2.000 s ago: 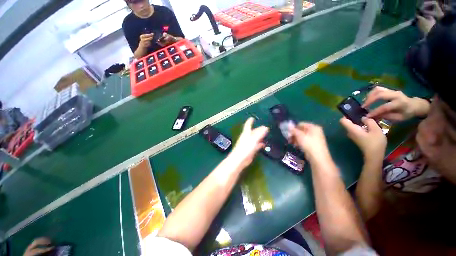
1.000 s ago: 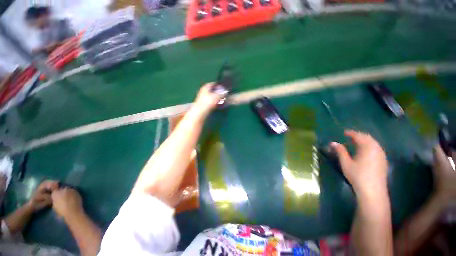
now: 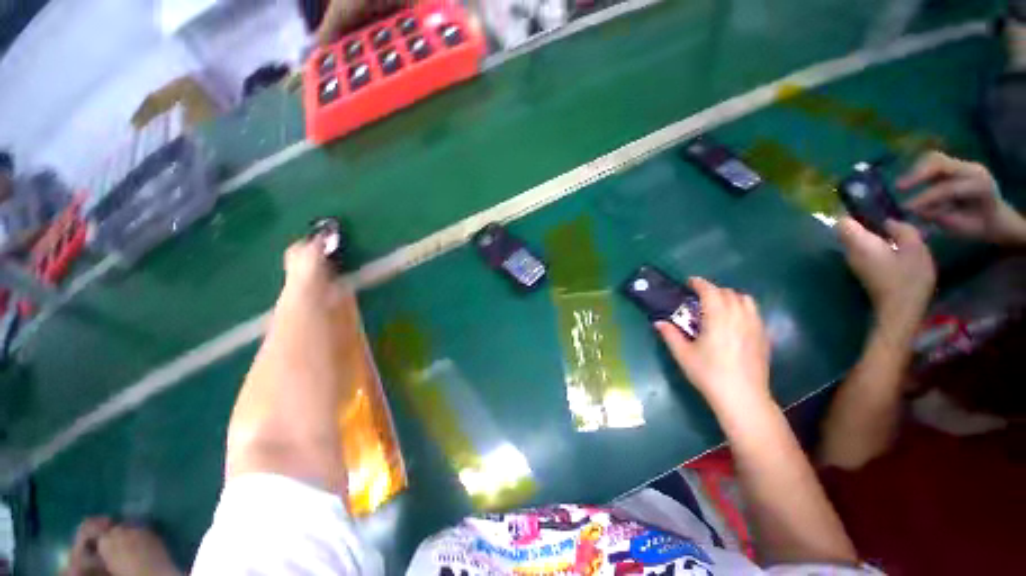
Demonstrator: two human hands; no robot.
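Observation:
My left hand (image 3: pixel 306 261) reaches over the pale rail with its fingers on a black phone unit (image 3: pixel 327 240) at the far belt's near side; the fingertips are partly hidden and blurred. My right hand (image 3: pixel 728 343) holds the lower end of another phone unit (image 3: pixel 649 287) on the green bench, its pale round spot facing up. Another phone unit (image 3: pixel 512 258) lies loose near the rail between my hands. An orange strip (image 3: pixel 366 411) lies partly under my left forearm.
Yellow-green strips (image 3: pixel 586 338) lie on the bench. A further phone (image 3: pixel 723 164) lies near the rail. A neighbour's hands (image 3: pixel 894 253) hold a phone at the right. A red tray (image 3: pixel 388 68) stands across the belt, clear trays (image 3: pixel 146 208) far left. Another person's hands (image 3: pixel 118 549) show lower left.
The view has swung right and tilted from a second ago. My left hand remains at the phone beyond the rail. My right hand, apart from a phone before, now grips one.

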